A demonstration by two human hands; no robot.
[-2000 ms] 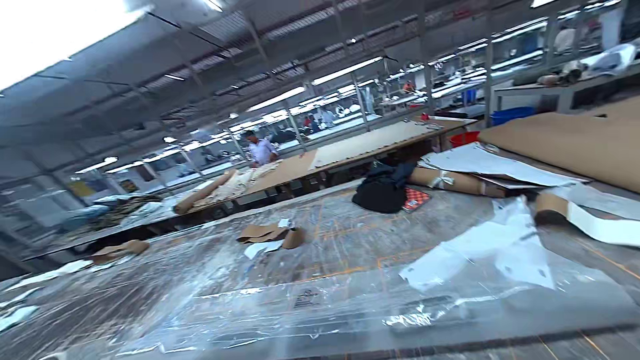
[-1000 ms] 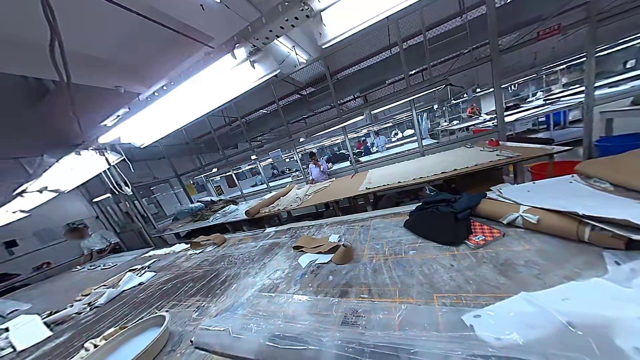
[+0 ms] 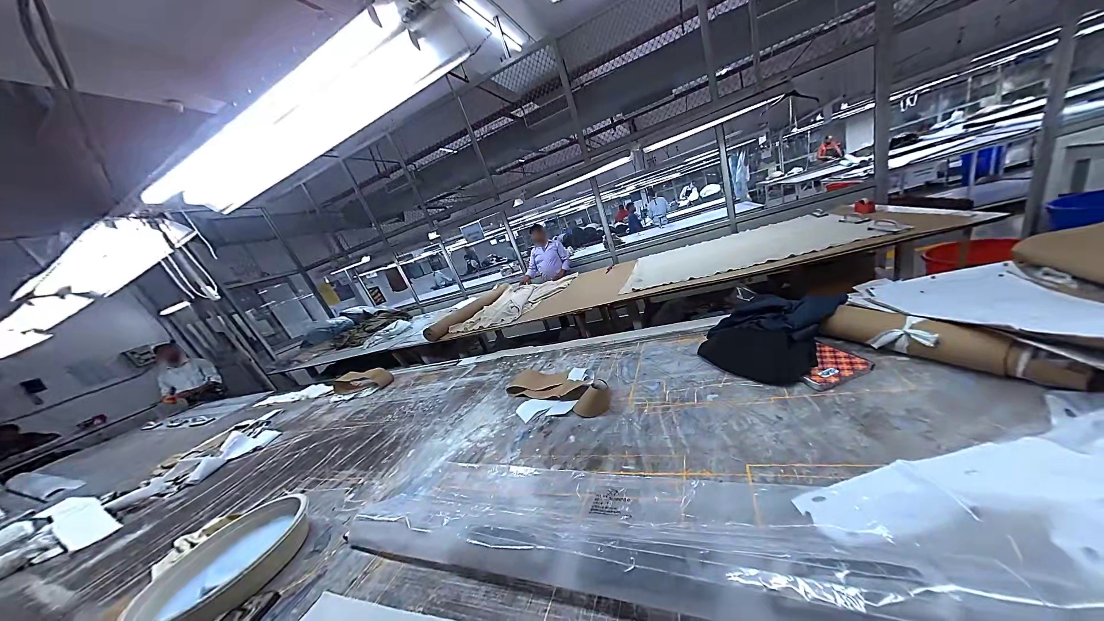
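Observation:
Neither of my hands shows in the head view. A clear plastic sheet lies across the near part of the worn work table, with white paper pieces at its right. At the lower left stands a round, shallow, rimmed container with a pale inside. Curled brown paper strips lie mid-table beside small white scraps. Toward the right, a dark cloth bundle rests against a red checked item.
A tied brown paper roll lies at the right under white sheets. Behind runs a long cutting table, where a person stands. Another person is at the far left. A red tub stands beyond the roll.
The view has swung left and up, bringing the round container and the person at the far left into sight.

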